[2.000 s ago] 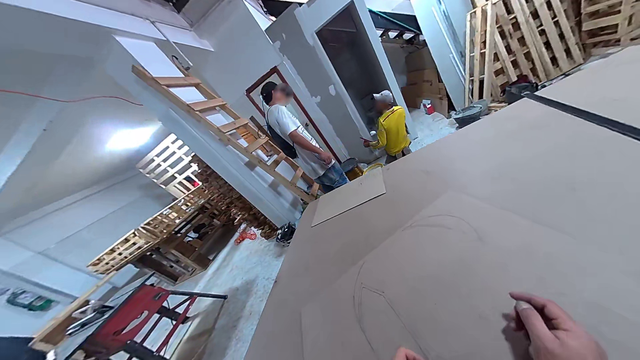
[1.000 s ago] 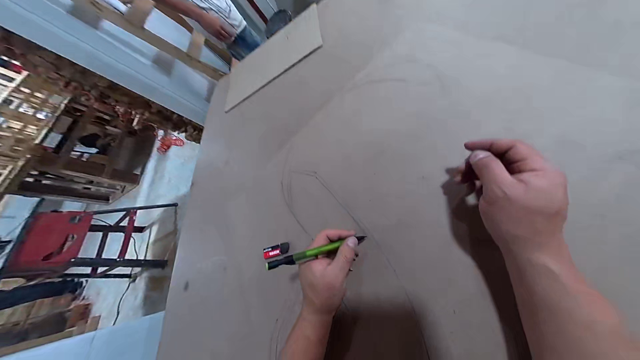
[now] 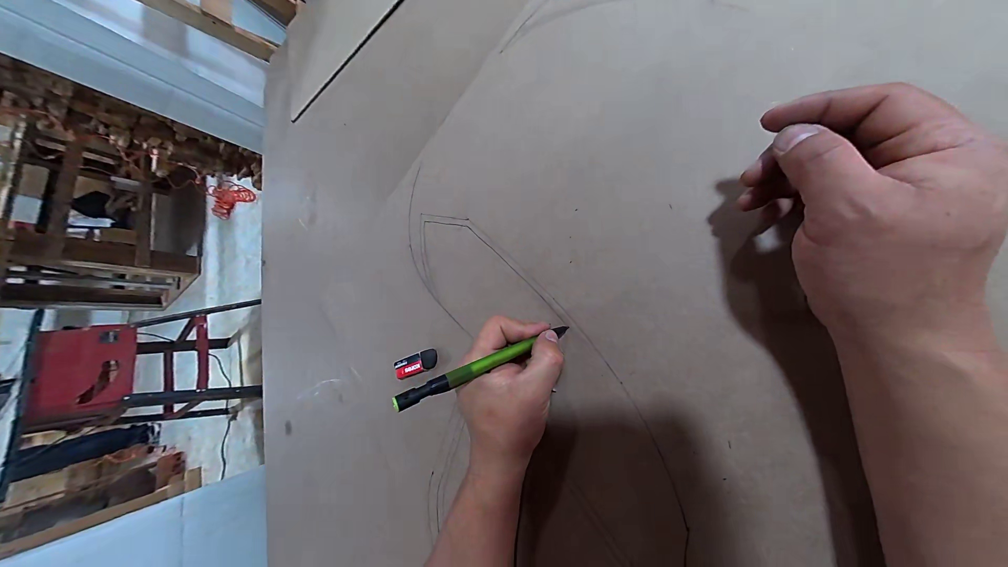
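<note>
My left hand (image 3: 512,386) grips a green and black pencil or marking pen (image 3: 492,360), its dark tip at a thin drawn line on a large brown board (image 3: 654,260). Just left of that hand lies a small eraser (image 3: 415,364) in a red, black and white sleeve. Curved and angular outlines run over the board above and below the hand. My right hand (image 3: 890,173) is over the board at the right, fingers loosely curled, casting a shadow; nothing shows in it.
A smaller flat panel (image 3: 327,47) lies on the board at the upper left. Beyond the board's left edge are a red and black metal stand (image 3: 83,370), wooden crates or shelving (image 3: 102,236), an orange coiled hose or cord (image 3: 231,200) on the floor, and wooden pieces (image 3: 87,488).
The view has swung down from the room and its two people to the board. Between one second ago and now, the pen stays in my left hand and my right hand stays raised at the right.
</note>
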